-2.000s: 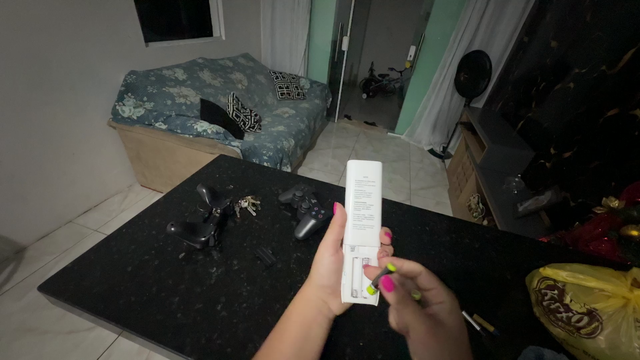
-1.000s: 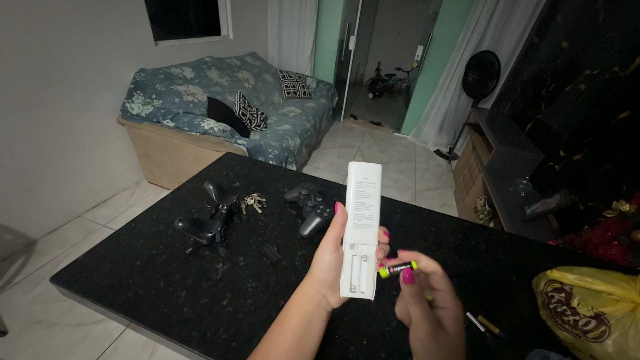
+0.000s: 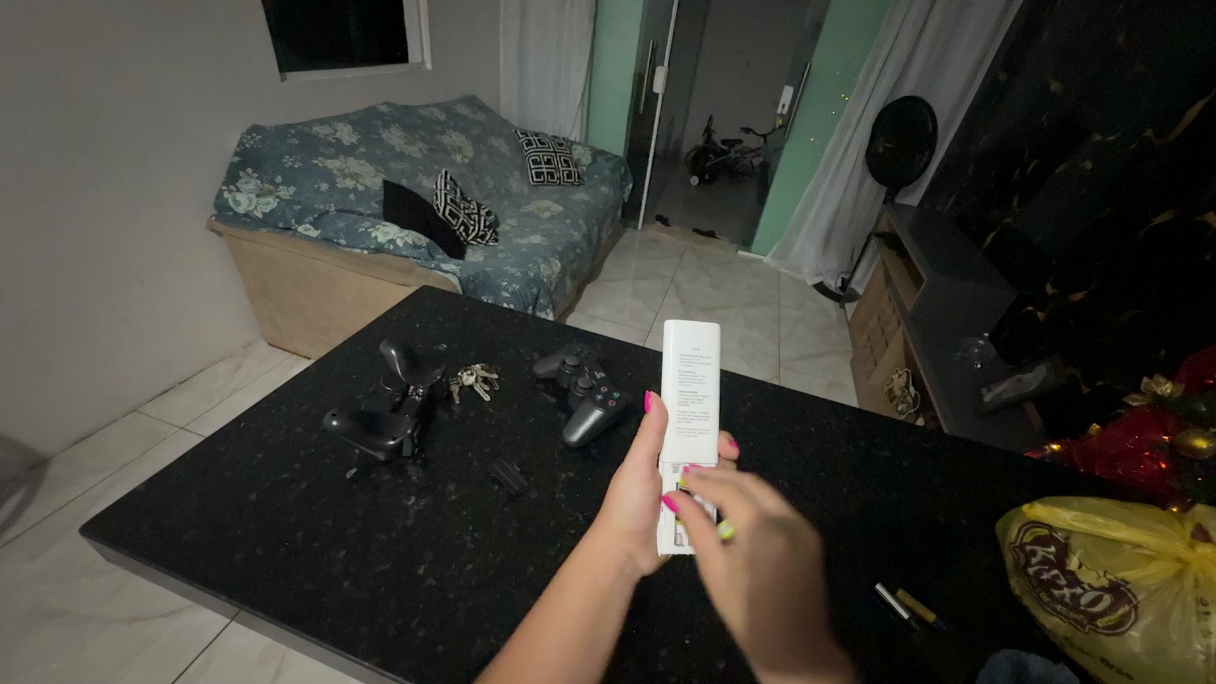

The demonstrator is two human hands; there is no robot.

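My left hand (image 3: 635, 489) holds a white remote control (image 3: 692, 389) upright, its printed back towards me and the battery compartment at the lower end uncovered. The fingers of my right hand (image 3: 760, 560) are over that compartment, pinching a small battery with a green-yellow end (image 3: 684, 481) at its upper part. A second green-yellow end (image 3: 726, 530) shows under my right fingers; the rest of it is hidden. My right hand is slightly blurred and covers part of the compartment.
On the black stone counter (image 3: 285, 494) lie a black game controller (image 3: 584, 394), another dark controller (image 3: 380, 432), keys (image 3: 474, 381), a small black piece (image 3: 508, 477) and two thin batteries (image 3: 896, 604). A yellow plastic bag (image 3: 1092, 589) is at the right. Beyond stands a covered sofa (image 3: 380, 171).
My right hand has moved left from beside the remote, bringing the battery over the compartment. One second ago the compartment showed openly. My left hand still holds the remote.
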